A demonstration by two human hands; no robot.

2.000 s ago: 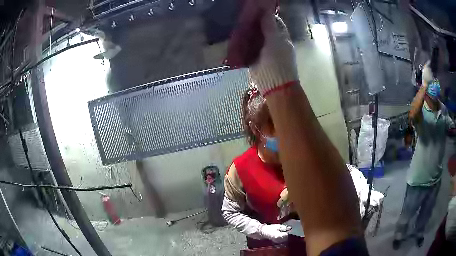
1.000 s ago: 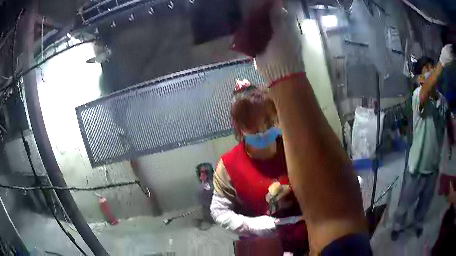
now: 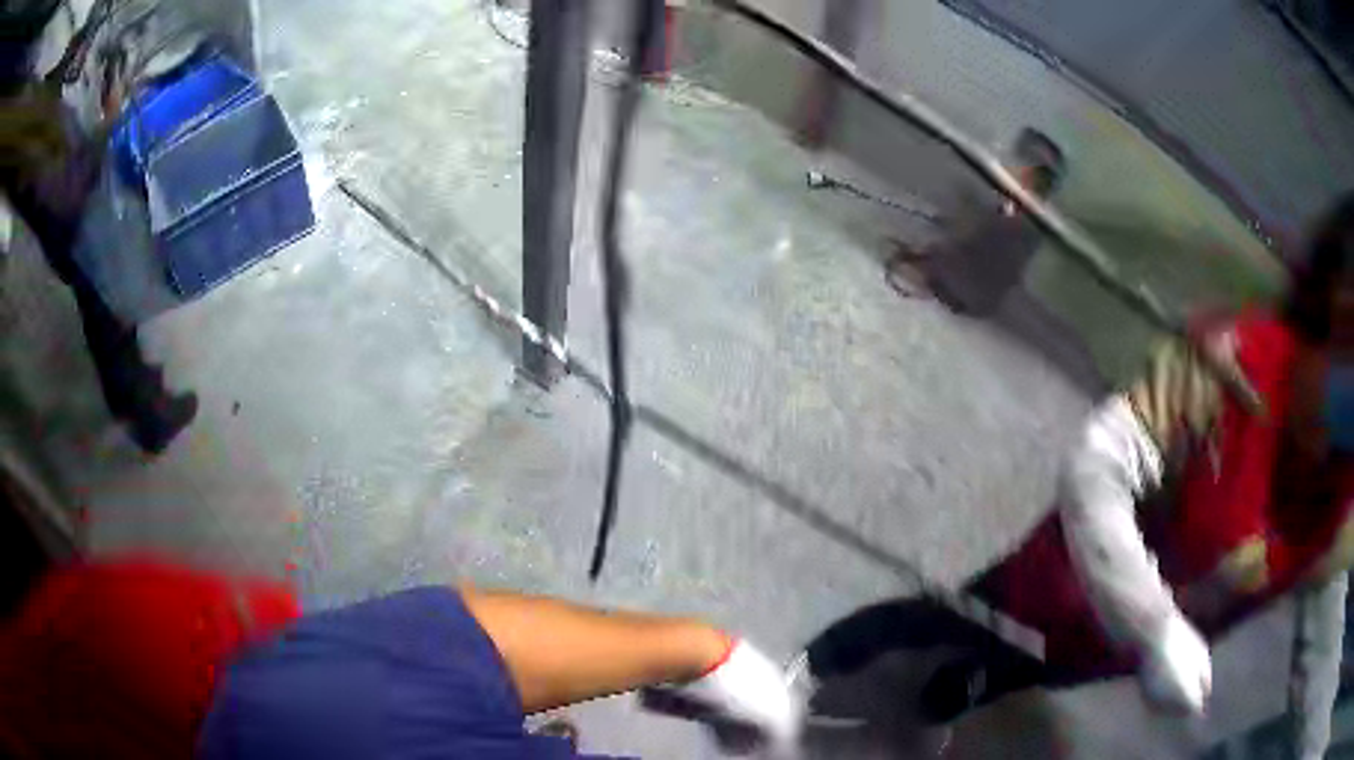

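My right hand, in a white glove with a red wrist band, is low at the bottom centre, its arm coming from a navy sleeve at the lower left. It is blurred and seems closed on a dark, flat thing, seen nearly edge-on, probably a panel. The fingertips and most of the thing are hidden or blurred. My left hand is out of the picture.
Blue crates stand at upper left beside a person's legs. A steel post and a thin dark rod cross the middle. At right are a worker in red, a curved bar and a dark cylinder.
My view has swung left and down to the floor. My right hand, raised high with a dark red panel before, is now low. The worker in red has shifted to the right edge.
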